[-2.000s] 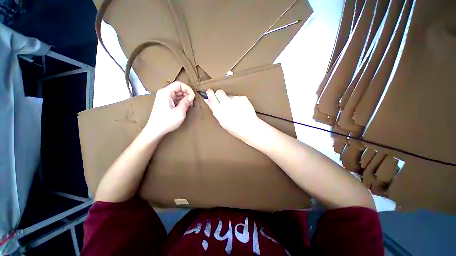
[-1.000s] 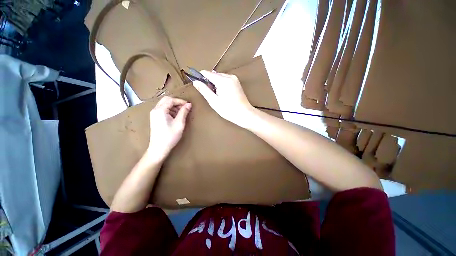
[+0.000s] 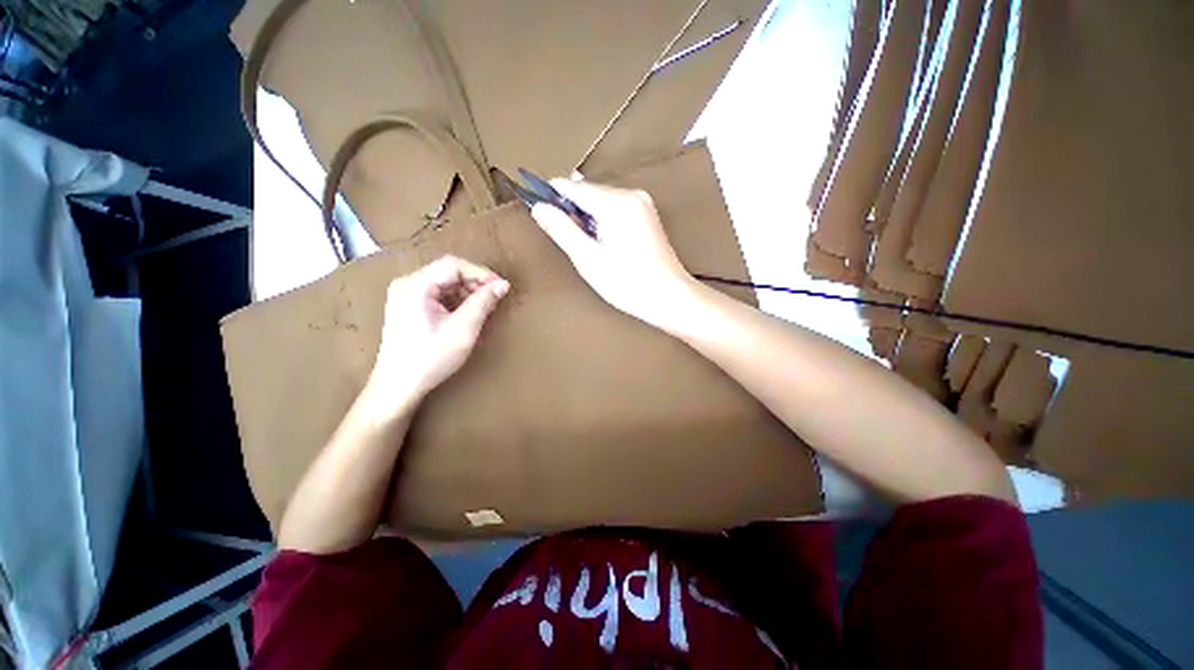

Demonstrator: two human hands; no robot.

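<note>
A tan bag panel point(image 3: 589, 406) lies flat in front of me, with a small pale label point(image 3: 485, 517) near its near edge. A tan strap loop point(image 3: 380, 122) stands up past the panel's far edge. My right hand point(image 3: 613, 249) holds dark thread snips point(image 3: 557, 199) at the far edge, beside the strap, blades pointing left and apart. A black cord point(image 3: 838, 299) runs right from behind my right wrist. My left hand point(image 3: 443, 321) is over the panel, thumb and fingertips pinched together. Whether a thread is between them is too fine to tell.
More tan panels point(image 3: 589, 66) lie beyond the work on the white table point(image 3: 773, 98). Fanned tan panels point(image 3: 904, 157) with white edges lie at the right, small tan pieces point(image 3: 1008, 386) below them. A cloth-covered metal frame point(image 3: 66, 340) stands at the left.
My hands were together at the panel's far edge; my left hand has drawn back toward me. The snips now show clearly, further out of my right hand. The panel has turned slightly.
</note>
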